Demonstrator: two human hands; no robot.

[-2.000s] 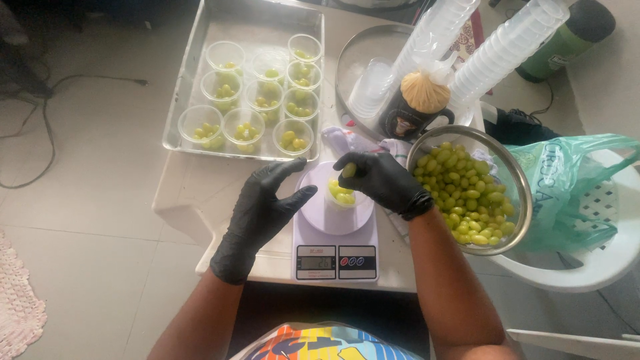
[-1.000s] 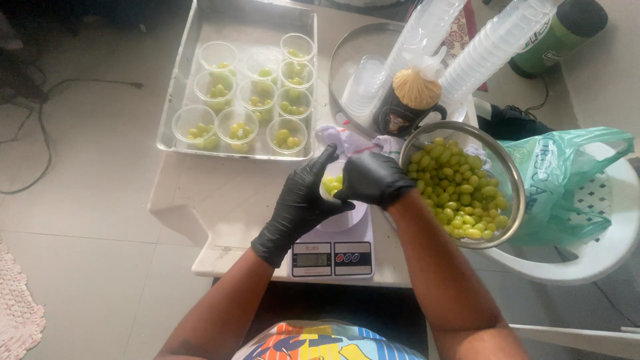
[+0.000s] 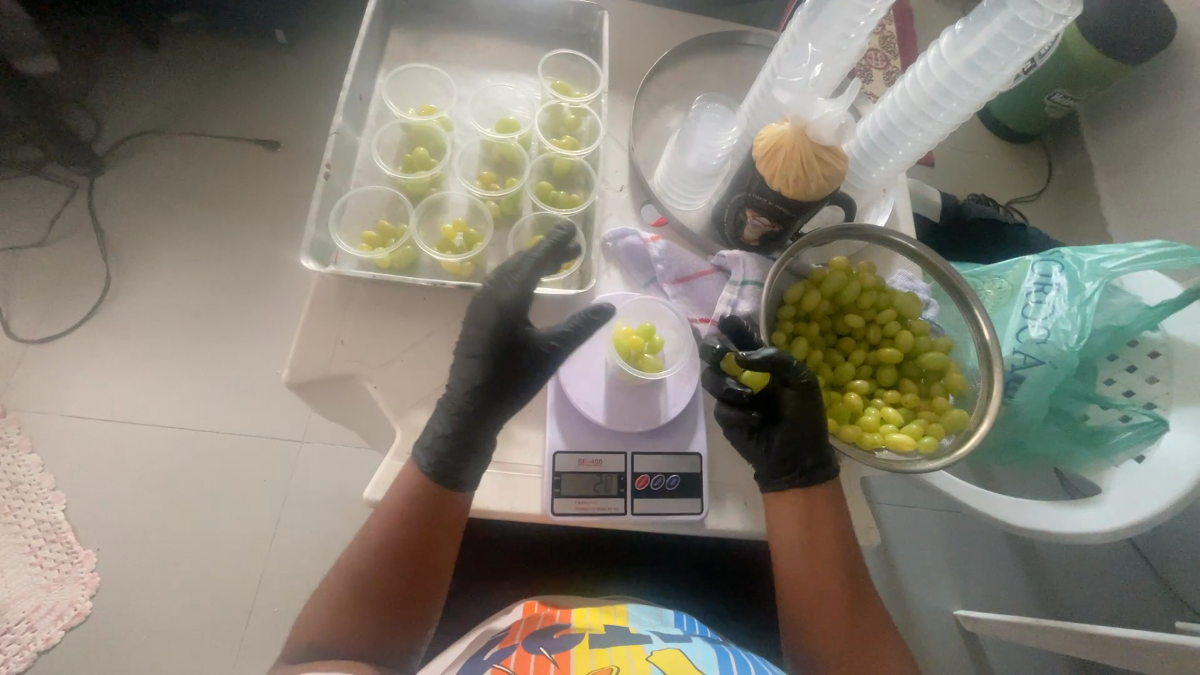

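Note:
A clear plastic cup with several green grapes stands on the round plate of a white digital kitchen scale. Black-gloved, my left hand is just left of the cup, fingers spread and holding nothing. My right hand, gloved too, holds a few grapes in its fingers, between the cup and a steel bowl of grapes. The bowl's left rim lies close to that hand. Beyond the scale, a metal tray carries several clear cups with grapes in them.
Behind the scale lies a striped cloth. A round metal tray bears stacked clear cups and a black mug with a tied bag of brown contents. On the right, a green plastic bag rests on a white plastic chair.
My hands have parted from around the cup. My left hand has moved left and is spread; my right hand has moved right, toward the bowl, and now shows grapes in its fingers.

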